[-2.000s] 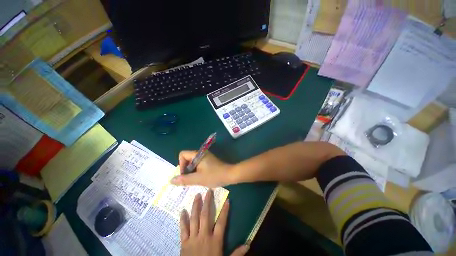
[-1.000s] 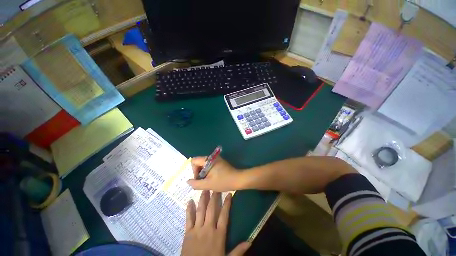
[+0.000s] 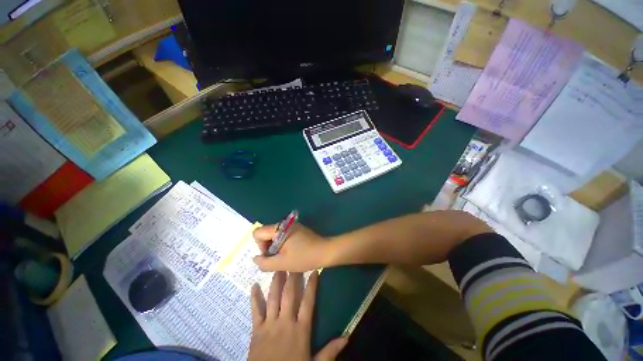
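Observation:
My right hand [image 3: 295, 247] grips a slim pen [image 3: 285, 229] with a reddish upper part, its tip end low over the label sheet [image 3: 243, 259]. The label sheet is white with a yellow edge and lies on the printed list [image 3: 204, 310]. My left hand [image 3: 283, 317] lies flat with fingers spread on the lower part of the label sheet and holds nothing. The hands cover part of the sheet. A round dark coil [image 3: 149, 290] in a clear bag rests on the list at the left.
A calculator [image 3: 352, 151], dark scissors [image 3: 238, 165] and a keyboard [image 3: 289, 107] lie beyond my hands. A mouse [image 3: 414, 95] sits on its pad. A tape roll [image 3: 49, 278] is at left. A packet with a dark ring [image 3: 534, 209] is at right. A blue rounded edge [image 3: 169, 354] shows at the bottom.
The camera view has shifted slightly. My right hand keeps the pen over the label sheet with small moves; my left hand stays flat. The blue edge at the bottom was absent two seconds ago.

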